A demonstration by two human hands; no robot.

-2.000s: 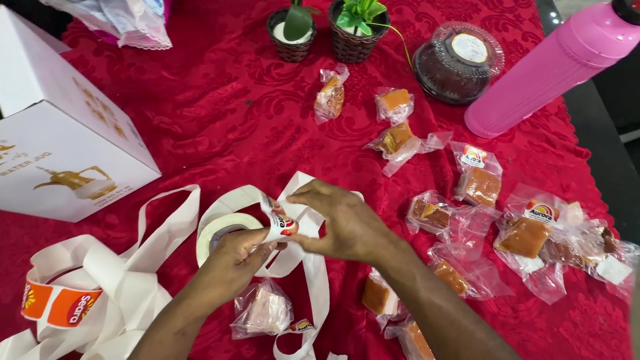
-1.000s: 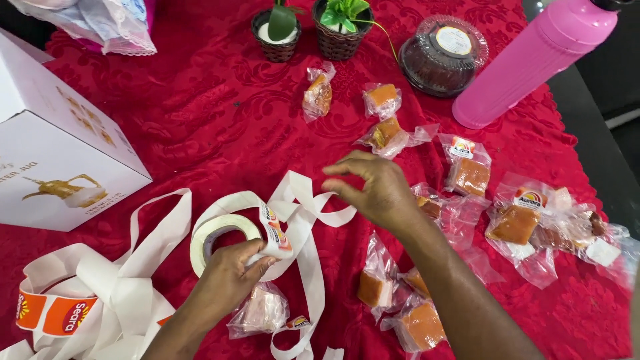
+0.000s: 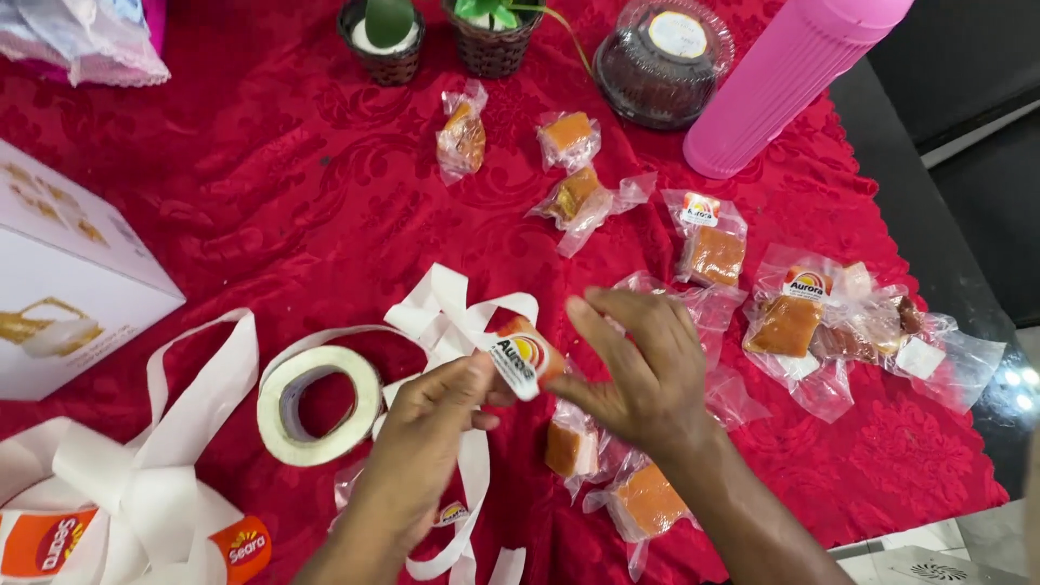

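Between thumb and fingers, my left hand (image 3: 435, 431) pinches a branded Aurora sticker (image 3: 520, 357), which stands out to the right from the fingertips. My right hand (image 3: 642, 374) is just right of the sticker, its thumb close to the sticker's edge and its fingers spread; whether the thumb touches is unclear. A roll of labels (image 3: 321, 406) lies left of my left hand, with a loose white backing strip (image 3: 435, 309) curling behind and below the hands. Vacuum-packed pieces of meat (image 3: 573, 443) lie below and right of my right hand. One pack, (image 3: 715, 252), bears an Aurora sticker.
Around the hands are a white box (image 3: 81, 301), a heap of backing strip with Seara stickers (image 3: 130, 487), two potted plants (image 3: 491, 41), a lidded plastic container (image 3: 662, 81) and a pink bottle (image 3: 780, 89). More packed meat (image 3: 784, 325) lies at the right, near the table edge.
My right hand has come back from a wider gap to beside the sticker. My left hand has lifted the sticker away from the roll, and the sticker's face now shows toward the camera.
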